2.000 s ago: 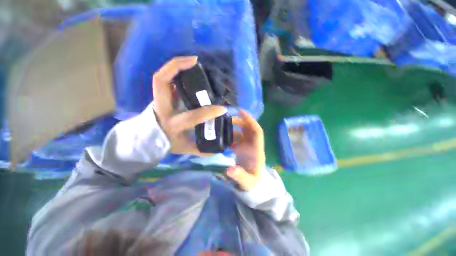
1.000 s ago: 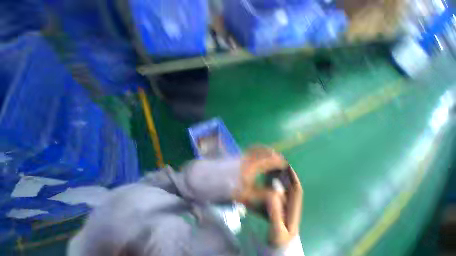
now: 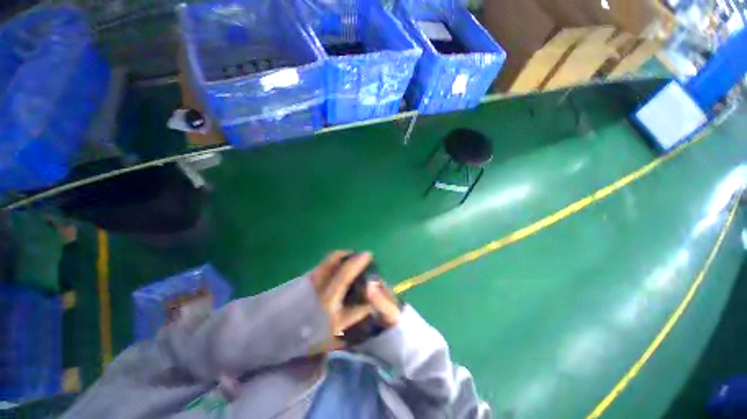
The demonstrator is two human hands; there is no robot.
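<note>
A black cylindrical unit (image 3: 361, 324) is held low in front of my body, above the green floor. My left hand (image 3: 337, 288) wraps it from the left side, with the fingers across its top. My right hand (image 3: 385, 304) holds it from the right. The hands overlap and are somewhat blurred. They cover most of the black unit, so I cannot tell whether there is one unit or two. No label can be made out on it.
Three film-lined blue crates (image 3: 364, 86) with dark contents stand in a row at the top. A round stool (image 3: 468, 147) stands on the floor below them. A small floor crate (image 3: 182, 296) is at lower left. Cardboard cartons (image 3: 565, 57) are at upper right, a black bin (image 3: 135, 200) at left.
The view has turned right, away from the working crate, and now shows the row of crates and the stool. Both hands have come together around the black unit, lower in front of the body.
</note>
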